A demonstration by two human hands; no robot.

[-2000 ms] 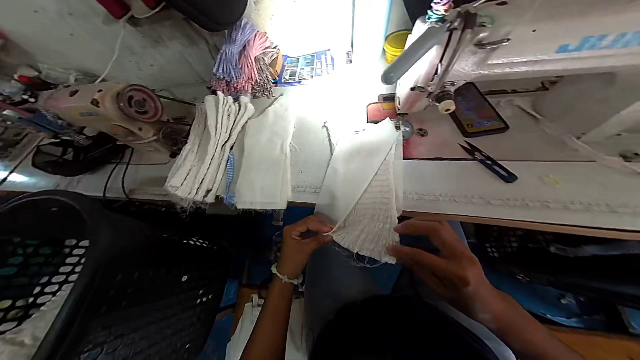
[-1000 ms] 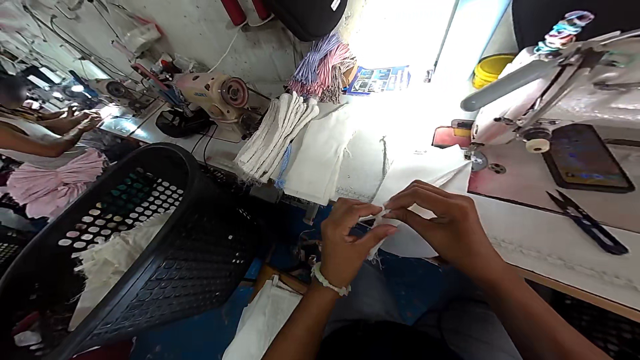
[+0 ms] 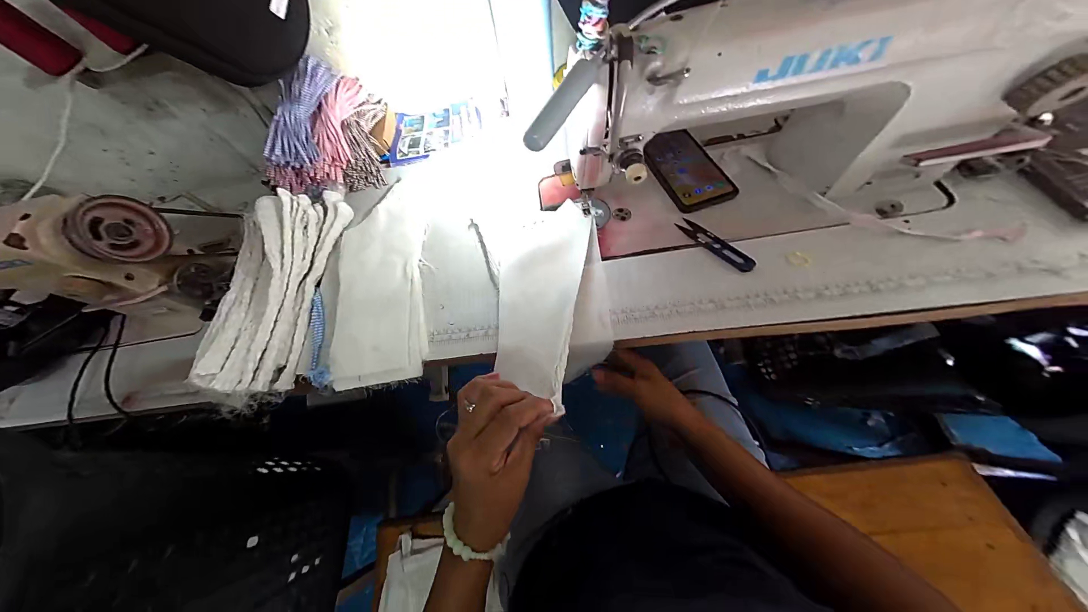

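Observation:
My left hand, with a pale bead bracelet at its wrist, pinches the lower end of a white fabric strip. The strip hangs over the table edge; its far end reaches the needle area of a Juki sewing machine. To the right, my right hand is below the table edge beside a second, thinner-looking layer of the white cloth; its fingertips are partly hidden, so whether they hold the cloth is unclear. Left of the strip lie a flat white cloth piece and a stack of folded white cloth pieces.
Thread snips and a smartphone lie on the machine bed. Bundles of striped fabric ties are behind the stack. Another sewing machine stands at left, above a black plastic basket. A wooden surface is lower right.
My hands, together at the cloth one second ago, are now apart; the right one has moved right and down. The cloth now hangs extended toward my left hand. The view has shifted.

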